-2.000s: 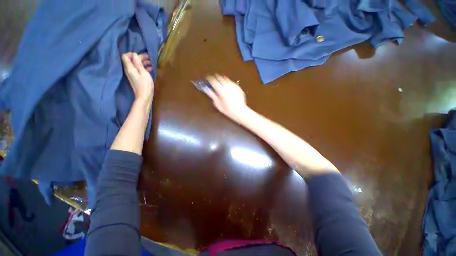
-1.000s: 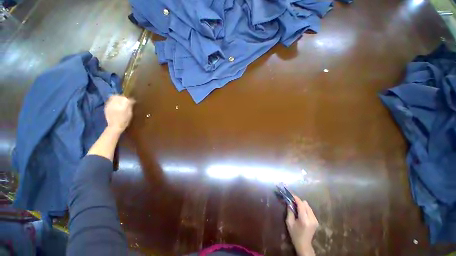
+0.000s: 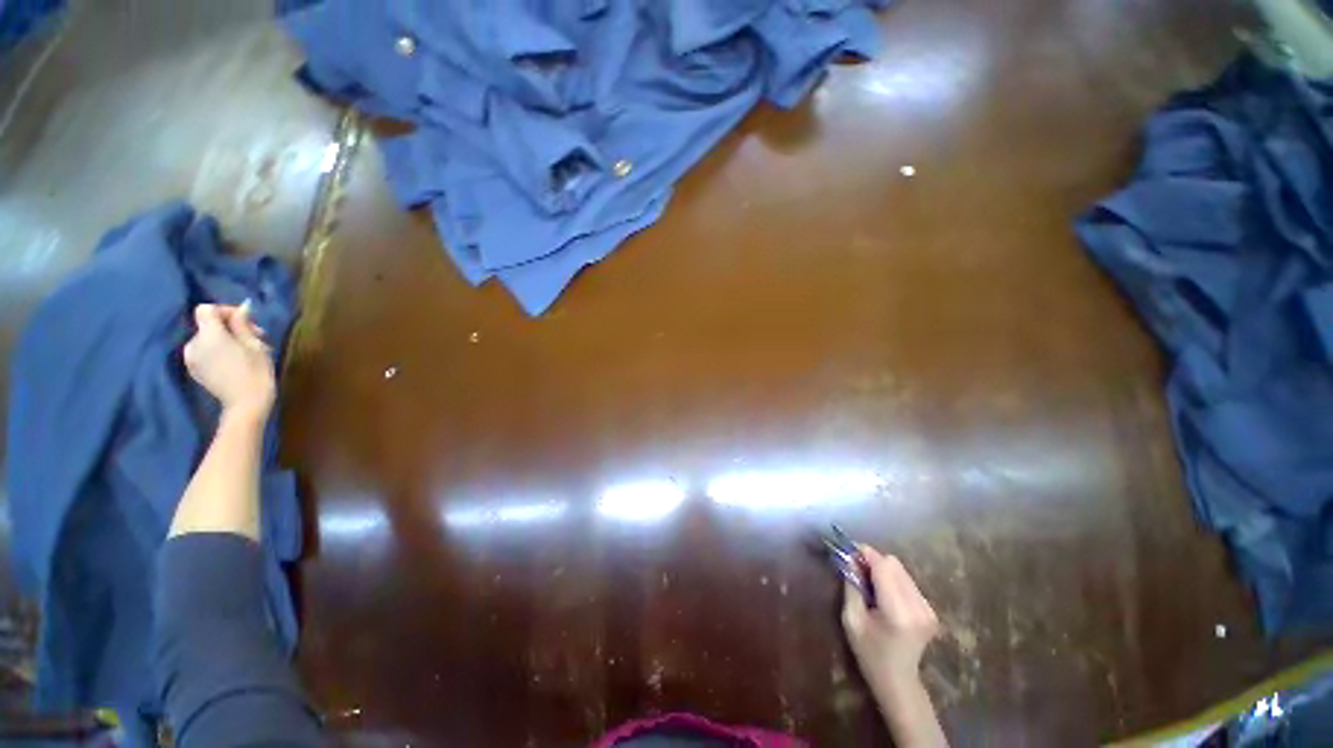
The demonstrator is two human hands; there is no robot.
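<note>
A blue-grey jacket (image 3: 110, 395) lies in a heap at the left edge of the table. My left hand (image 3: 231, 358) is over the jacket's right part with its fingers curled; a small pale bit shows at the fingertips, and I cannot tell if they grip cloth. My right hand (image 3: 887, 611) holds thread snips (image 3: 848, 564) low over the brown table, right of the middle, away from any cloth. The thin blade tips point up and to the left.
A pile of blue-grey jackets (image 3: 585, 110) with gold buttons lies at the far side. Another jacket pile (image 3: 1243, 336) lies at the right. Small pale scraps (image 3: 908, 171) dot the brown table (image 3: 731, 351). A yellow edging strip runs at the lower right.
The left jacket now lies lower and farther left than two seconds ago. My left hand has moved left over it. My right hand moved from mid-table to near the front, keeping the snips.
</note>
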